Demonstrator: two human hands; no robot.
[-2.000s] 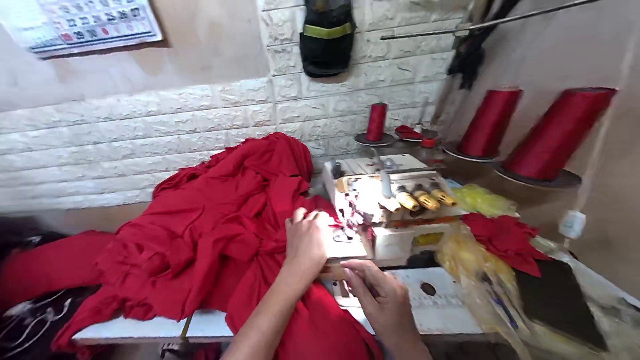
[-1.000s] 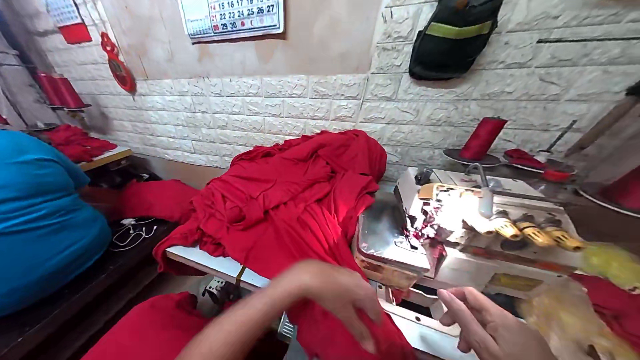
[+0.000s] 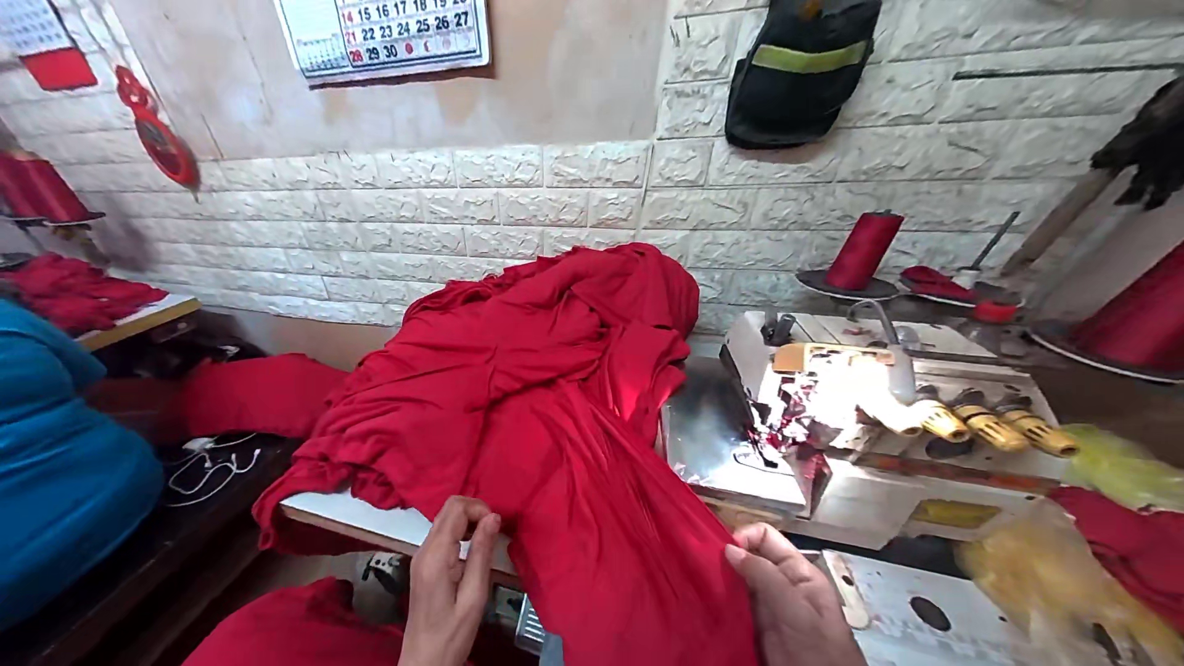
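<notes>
A large heap of red knit fabric lies on the table, and part of it hangs over the front edge toward me. My right hand pinches the right edge of this hanging part between thumb and fingers. At its left side is my left hand, thumb and forefinger bent close together near the cloth; whether they grip it cannot be told. Right of the heap stands an overlock sewing machine with its lamp lit, red scraps at its needle area and yellow tension dials on its front.
Red thread cones stand behind the machine. A plastic bag lies at the right. A person in a blue shirt sits at far left, beside a dark bench with a white cable. A black bag hangs on the brick wall.
The view has swung left since the first frame. My left hand, earlier at the machine's front, is now left of the hanging cloth. My right hand has taken hold of the cloth's edge.
</notes>
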